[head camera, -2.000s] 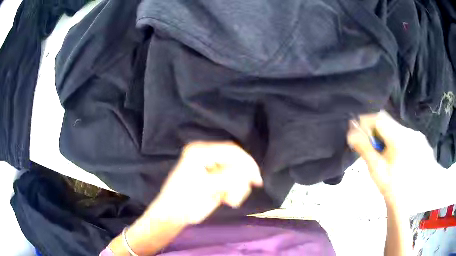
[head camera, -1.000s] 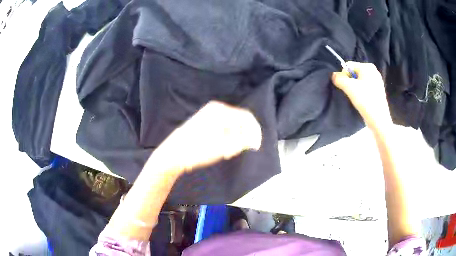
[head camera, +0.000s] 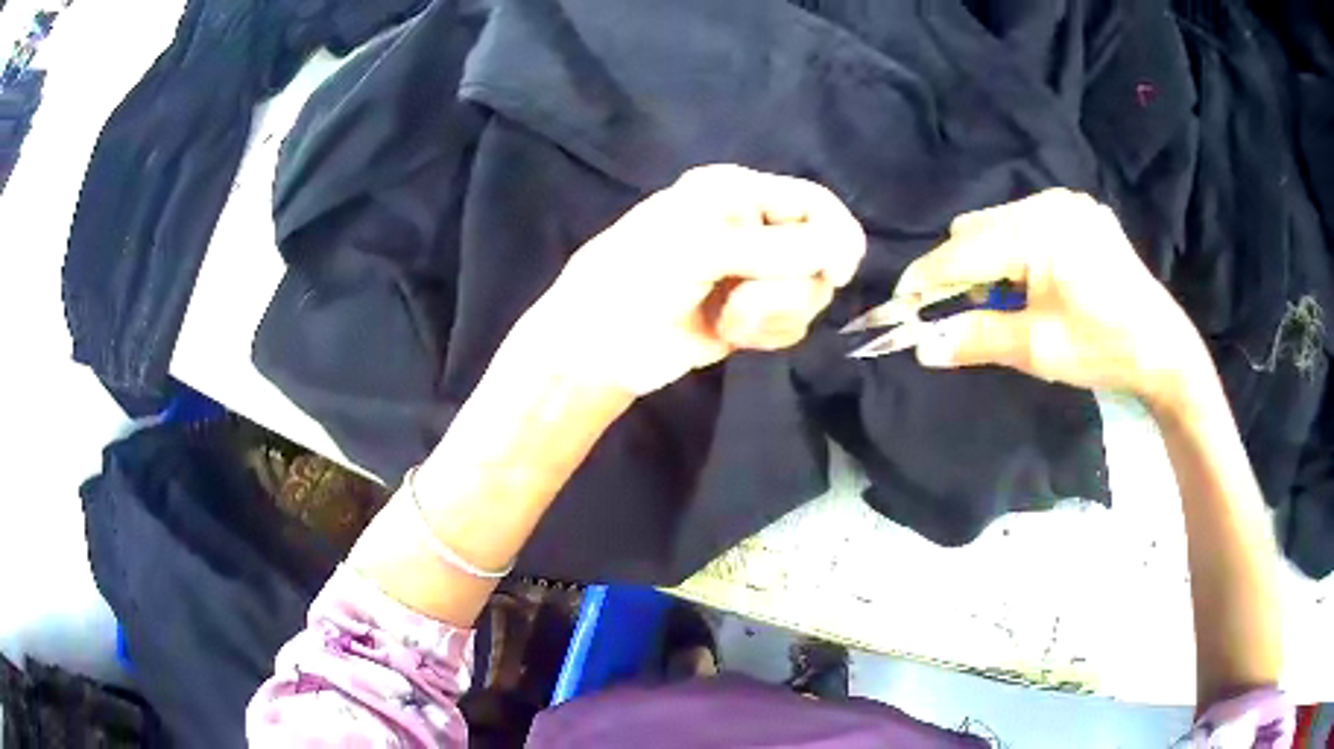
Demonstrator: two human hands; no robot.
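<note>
A large dark garment point(head camera: 585, 454) lies crumpled over the white table in front of me. My left hand point(head camera: 732, 271) is closed on a fold of it near the middle, with the cloth hanging below the fingers. My right hand point(head camera: 1039, 300) holds thread snips point(head camera: 887, 331), pale blades parted and pointing left, just right of my left hand and over the cloth. A bit of the blue grip shows between the fingers. Whether a thread lies at the blade tips is too fine to tell.
A dark sleeve-like cloth point(head camera: 161, 190) lies at left. A dark pile point(head camera: 1222, 190) with a clump of cut threads point(head camera: 1293, 337) is at right. The white table's front edge point(head camera: 878, 629) curves below. A blue crate point(head camera: 603, 644) and dark cloth point(head camera: 205, 585) are below it.
My left hand has moved up and right with the cloth. My right hand has come down; the snips now point left with blades apart. The cloth at lower right of my left hand has shifted.
</note>
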